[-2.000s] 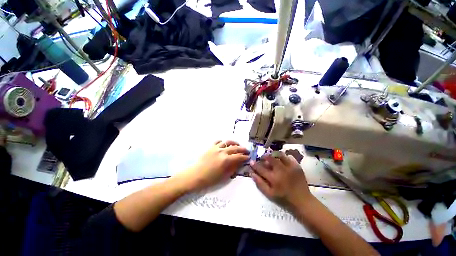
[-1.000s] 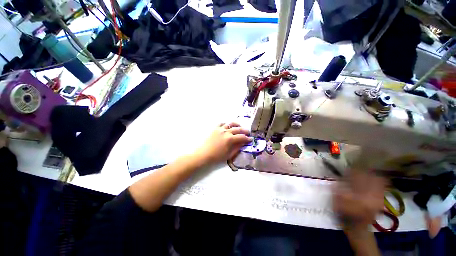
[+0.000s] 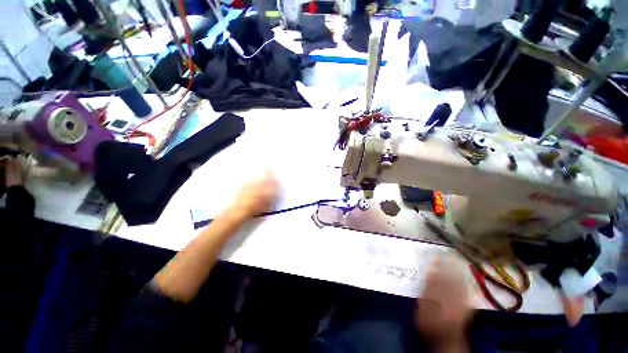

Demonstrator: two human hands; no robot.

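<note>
A pale interfaced strip with a thin black edge [image 3: 297, 206] lies on the white table, its right end near the presser foot [image 3: 351, 202] of the cream lockstitch machine [image 3: 441, 165]. My left hand [image 3: 258, 195] is over the strip, left of the foot, and blurred; I cannot tell if its fingers hold the cloth. My right hand [image 3: 444, 296] is at the table's front edge, left of the shears, strongly blurred; its fingers cannot be made out. The shears [image 3: 482, 267], with red and yellow handles, lie right of the machine bed.
Black cut pieces [image 3: 148, 183] lie at the left of the table, beside a purple-and-white machine [image 3: 69, 127]. A black cloth pile [image 3: 251, 76] is at the back. A red-orange item [image 3: 438, 202] lies under the machine arm. Another person's hand [image 3: 15, 171] shows at the far left.
The view has tilted up. Both hands were at the presser foot; my right hand left it, passed by the shears and is now at the front edge. My left hand has moved left from the foot.
</note>
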